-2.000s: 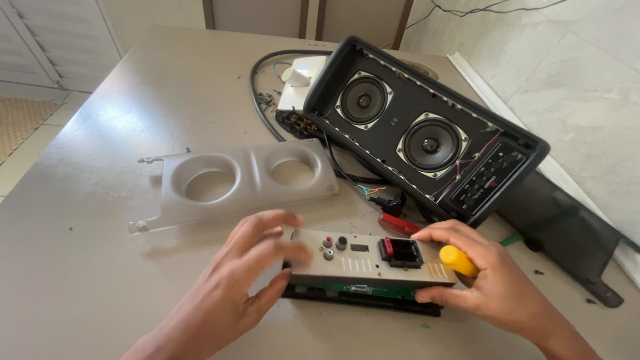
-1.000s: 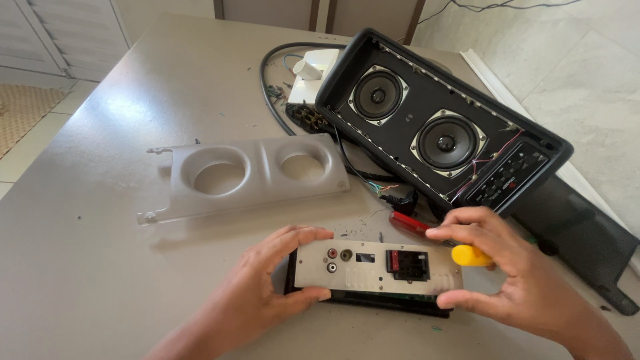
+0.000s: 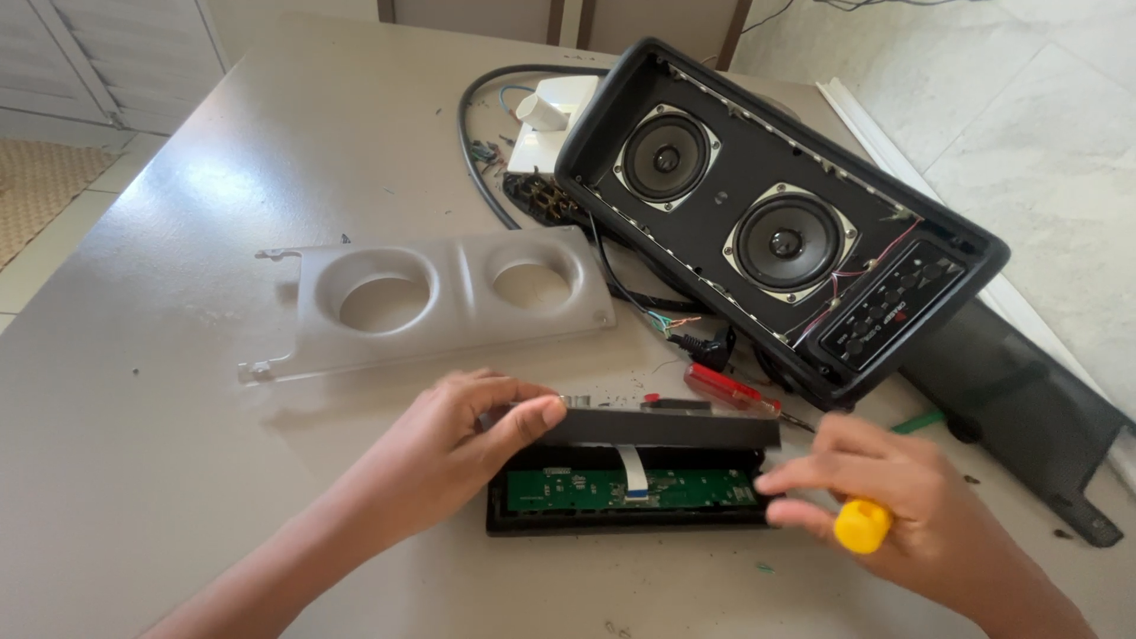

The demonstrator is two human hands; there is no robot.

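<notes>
My left hand point(image 3: 470, 422) grips the left end of a metal connector panel point(image 3: 666, 429), which is tilted up on edge above a black plastic housing point(image 3: 630, 530). Inside the housing lies a green circuit board point(image 3: 568, 490), and a white ribbon cable point(image 3: 634, 469) runs from it up toward the panel. My right hand point(image 3: 887, 497) is at the housing's right end, thumb and forefinger close to its corner. A yellow screwdriver handle point(image 3: 862, 525) is held in the curled fingers of that hand; its shaft is hidden.
Behind the housing lies a red-handled screwdriver point(image 3: 728, 388). A black speaker cabinet point(image 3: 919, 213) with two drivers stands at the back right, partly over a dark mesh panel point(image 3: 1021, 408). A translucent plastic frame point(image 3: 461, 311) lies at left; a cable point(image 3: 464, 133) curves past a white device point(image 3: 559, 115).
The panel lay face up with both hands at its ends. Now my left hand has tipped it up, exposing the board and ribbon cable, and my right hand has come off it.
</notes>
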